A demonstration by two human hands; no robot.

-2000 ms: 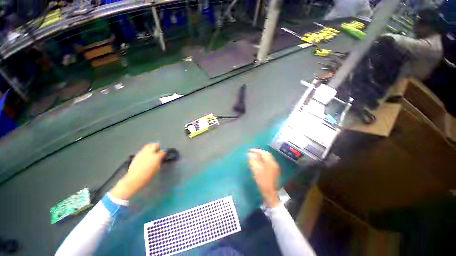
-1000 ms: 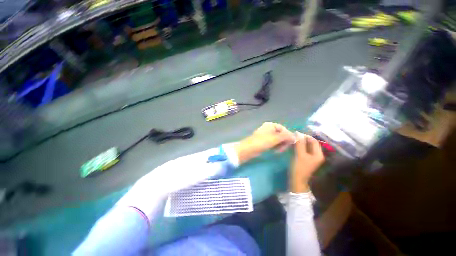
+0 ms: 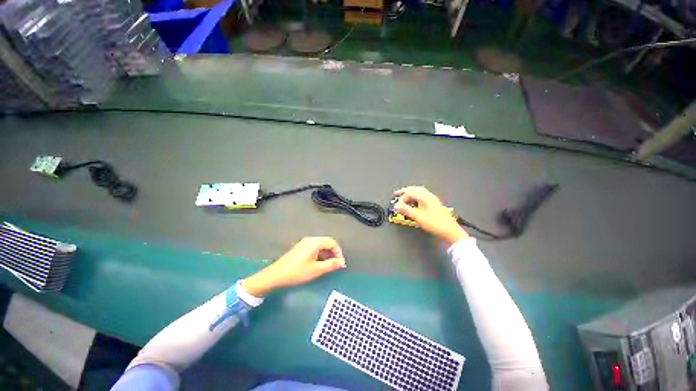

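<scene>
My right hand [image 3: 429, 211] is on a yellow-sided circuit board [image 3: 401, 218] on the dark belt, its fingers over the board's left end. A black cable [image 3: 513, 221] trails from that board to the right. My left hand [image 3: 305, 263] is over the green ledge, fingertips pinched together; whether a small piece is between them cannot be told. A blue band [image 3: 231, 304] is on the left wrist. A white sheet of dark dots [image 3: 388, 344] lies on the ledge between my forearms. A second board [image 3: 229, 195], pale face up, lies to the left with a coiled black cable [image 3: 347, 206].
A third board [image 3: 46, 165] with a cable lies far left. Fanned dot sheets [image 3: 37, 256] lie at the left ledge. Clear trays [image 3: 84, 46] stand at the back left. A grey box with a red display [image 3: 645, 344] stands at the lower right.
The view has turned left. My hands, together near the dispenser one second ago, are now apart. My right hand is at the yellow-sided board; my left is near the dot sheet.
</scene>
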